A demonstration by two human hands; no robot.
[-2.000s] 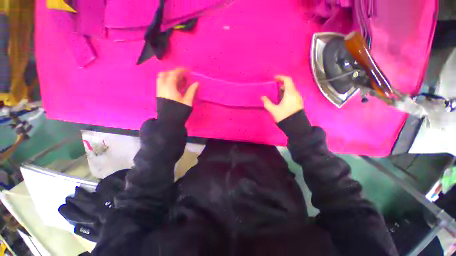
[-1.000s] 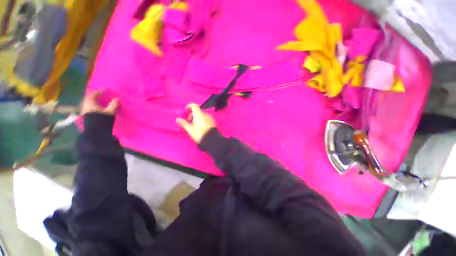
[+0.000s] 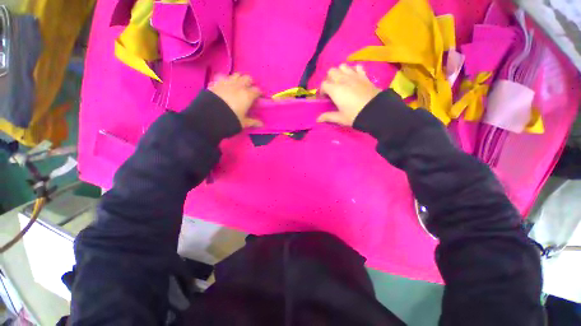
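A pink band (image 3: 290,114) is stretched between my two hands over the middle of the pink table cover. My left hand (image 3: 237,97) holds its left end and my right hand (image 3: 347,95) holds its right end. A black strip with pointed ends (image 3: 327,38) lies behind and partly under the band, its lower tips showing below the band's near edge. A small yellow piece (image 3: 294,93) shows just beyond the band. The iron (image 3: 423,213) is mostly hidden by my right sleeve, with only a bit of its soleplate edge in view.
Crumpled yellow pieces (image 3: 420,48) lie at the far right beside a bundle of magenta strips (image 3: 503,130) with a pale pink patch (image 3: 509,105). Magenta pieces (image 3: 185,32) and a yellow piece (image 3: 140,41) lie at the far left. A white surface (image 3: 48,255) is at the lower left.
Both hands have moved away from the table's left part, to its far middle. The band is now held over the black strip. My right arm now covers most of the iron.
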